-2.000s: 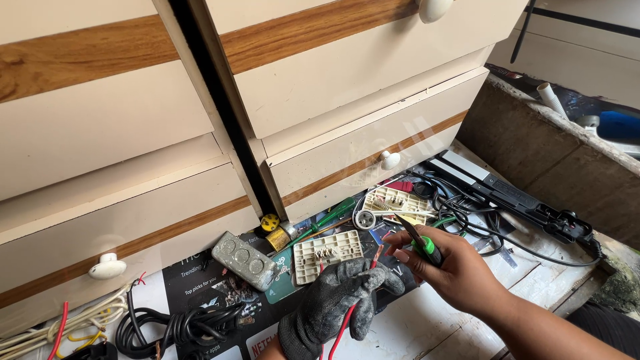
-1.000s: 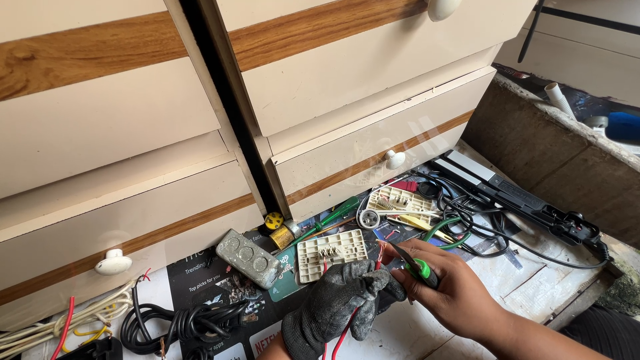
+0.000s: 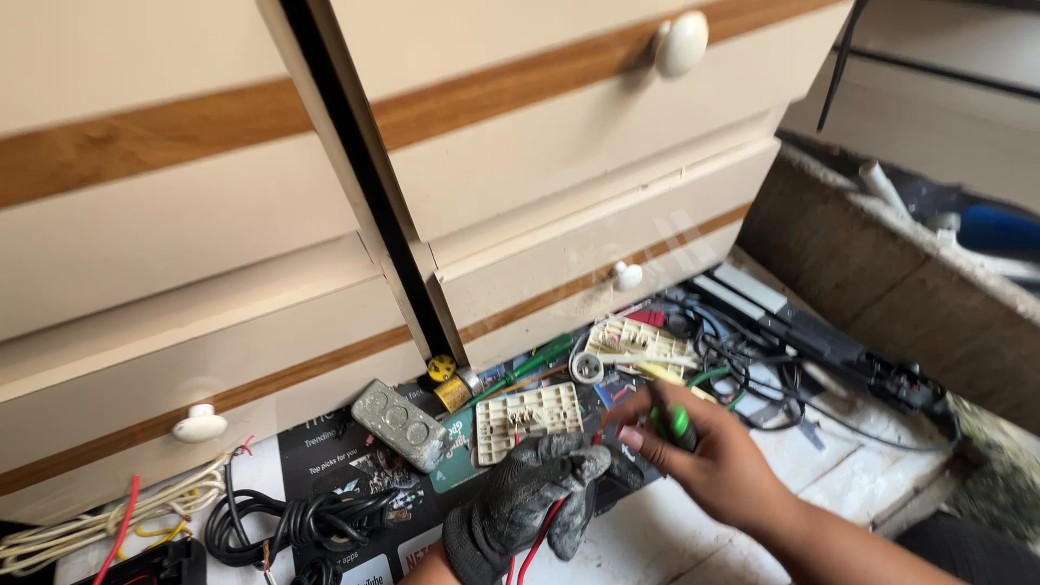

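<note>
My left hand (image 3: 540,487), in a dark worn work glove, is closed on a red insulated wire (image 3: 543,532) whose end comes out above the fingers. Close to its right, my bare right hand (image 3: 703,447) holds a cutting tool with a black and green handle (image 3: 676,424); its blade is blurred. The right fingertips are by the bare copper end of the wire. Behind the gloved hand lies a cream plastic socket panel (image 3: 528,418), back side up, with a red wire at its middle. A second such panel (image 3: 638,345) lies farther back.
Drawers with white knobs (image 3: 626,276) rise behind. A grey metal box (image 3: 400,424), a green screwdriver (image 3: 540,357), a yellow tape measure or roll (image 3: 452,393) and a white ring (image 3: 587,368) lie around. Coiled black cable (image 3: 317,520) is at left, tangled black cords (image 3: 764,382) at right, beside a concrete ledge (image 3: 861,244).
The right hand has turned, and the tool's blade no longer shows plainly between the hands. The left hand keeps hold of the red wire.
</note>
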